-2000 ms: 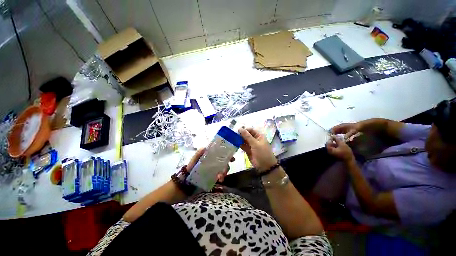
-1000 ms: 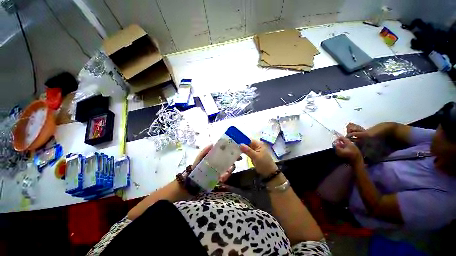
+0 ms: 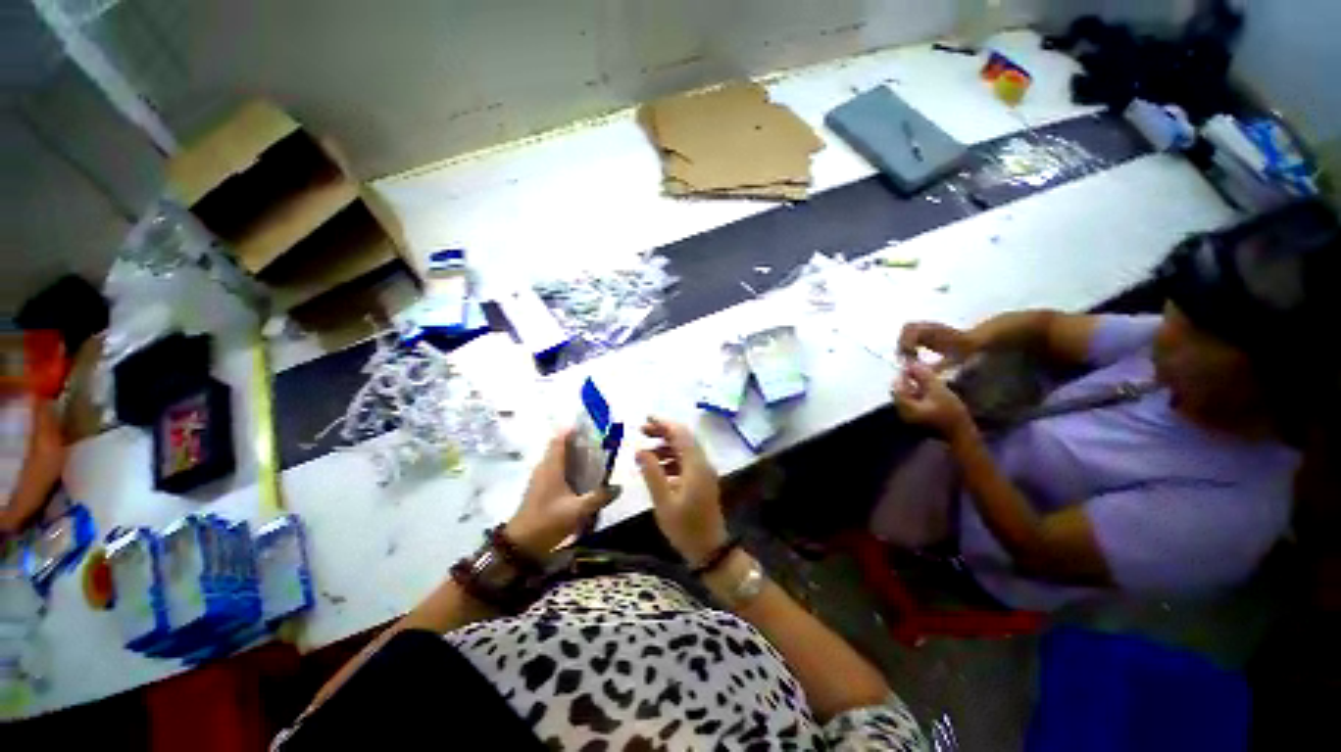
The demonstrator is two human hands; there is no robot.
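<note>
A slim retail box with a blue end flap standing up is held edge-on in my left hand, low over the front edge of the bench. My right hand is just to the right of the box, apart from it, with fingers spread and slightly bent and nothing seen in it. Several small blue-edged boxes lie on the bench beyond my right hand. A tangled heap of white cables lies beyond my left hand.
Filled boxes stand in a row at left, near a black box. An open carton is at back left. Flattened cardboard and a grey case lie at the back. A person in purple works at right.
The box has turned from its broad face to edge-on in my left hand. My right hand has let go of its blue end and moved off. The view has shifted to the right.
</note>
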